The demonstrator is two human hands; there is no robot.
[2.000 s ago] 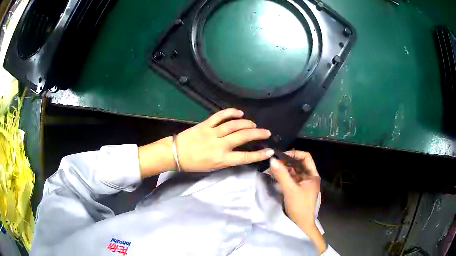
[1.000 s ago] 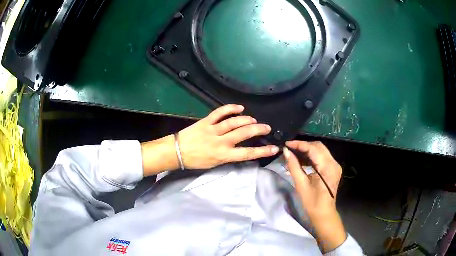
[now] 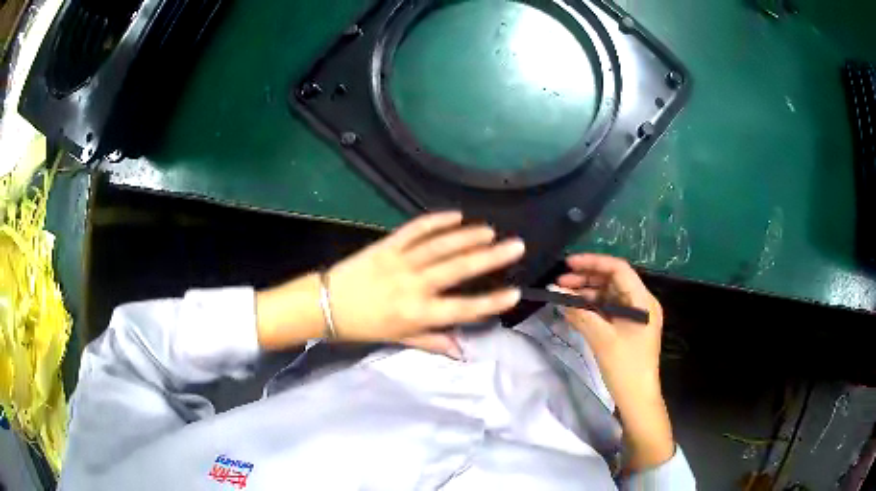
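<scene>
A black square frame (image 3: 413,163) with a large round opening lies on the green bench, one corner over the front edge towards my lap. My left hand (image 3: 413,283) lies over the frame's near corner, fingers spread along its left side; its thumb is partly hidden beneath. My right hand (image 3: 610,307) is just right of that corner. A thin black sealing strip (image 3: 624,312) runs from near my left fingertips across my right fingers, its free end sticking out to the right. My right fingertips partly hide how the strip is held.
The green bench (image 3: 730,192) has its front edge above my lap. Black frames (image 3: 82,105) are stacked at the far left. A ridged black stack (image 3: 862,153) stands at the right edge. Yellow backing ribbons (image 3: 29,316) hang in a heap at far left.
The strip now points out to the right across my right hand, where it slanted down before. My right fingers have opened somewhat. My left hand has shifted slightly left. The frame has turned slightly.
</scene>
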